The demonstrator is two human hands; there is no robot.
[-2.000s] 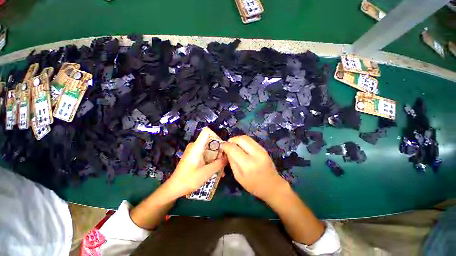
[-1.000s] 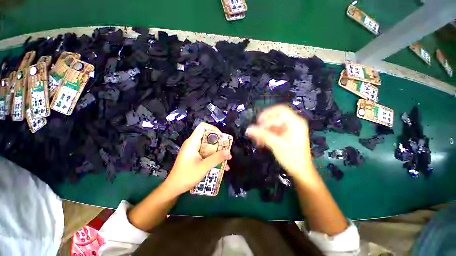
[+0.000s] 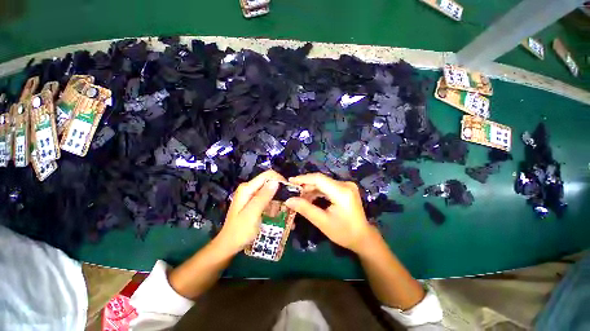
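Observation:
A tan keypad circuit board (image 3: 272,238) is held upright in front of me, its white lower half with dark key dots and green patch showing. My left hand (image 3: 249,210) grips the board along its left side. My right hand (image 3: 333,210) is at the board's upper right, fingertips close to my left fingertips. A small pale piece shows between the fingertips; what it is cannot be told. The board's top end is mostly hidden by the fingers. A big heap of black pads (image 3: 213,123) lies beyond and around the hands.
Overlapping boards (image 3: 84,123) lie at left; several more (image 3: 486,132) lie at right. A small side heap of pads (image 3: 541,178) is at far right. Beyond a pale edge strip (image 3: 414,59), a green conveyor (image 3: 362,26) carries boards. A whitish post (image 3: 517,35) slants at upper right. People's sleeves show at both sides.
My right hand, raised away from the board a second ago, has come back to its top end. My left hand still holds the board. Boards on the conveyor have shifted left.

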